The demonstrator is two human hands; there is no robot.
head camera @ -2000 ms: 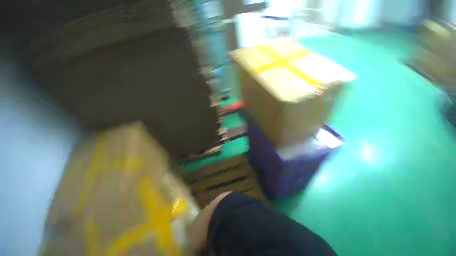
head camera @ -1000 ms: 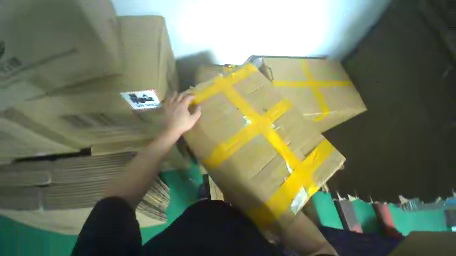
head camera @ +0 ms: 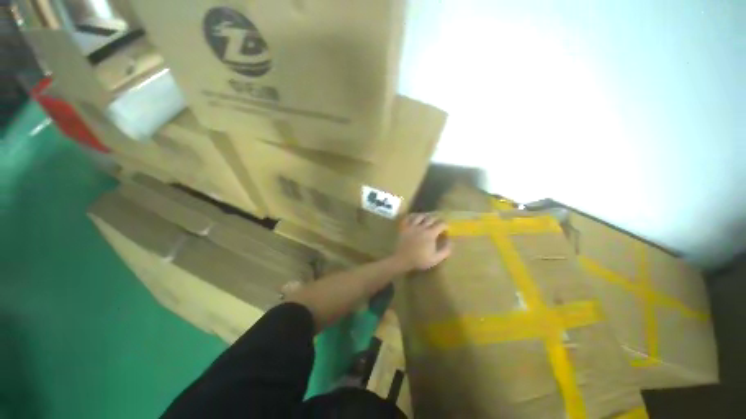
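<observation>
A brown carton (head camera: 483, 364) with crossing yellow tape stands in front of me at the lower right, its near end cut off by the bottom edge. My left hand (head camera: 423, 242) holds its far left corner, fingers bent over the top edge. My right hand is not in view. A second taped carton (head camera: 675, 348) sits behind it to the right, against the wall.
Printed cartons (head camera: 327, 74) with a round black logo are stacked at the upper left of my hand. Flattened cartons (head camera: 213, 254) lie below them. A wooden pallet (head camera: 389, 352) shows on the green floor (head camera: 90, 327). A white wall (head camera: 572, 106) is behind.
The view has swung left, so the carton now sits lower right and more floor shows at left. My left hand stays on the carton's corner.
</observation>
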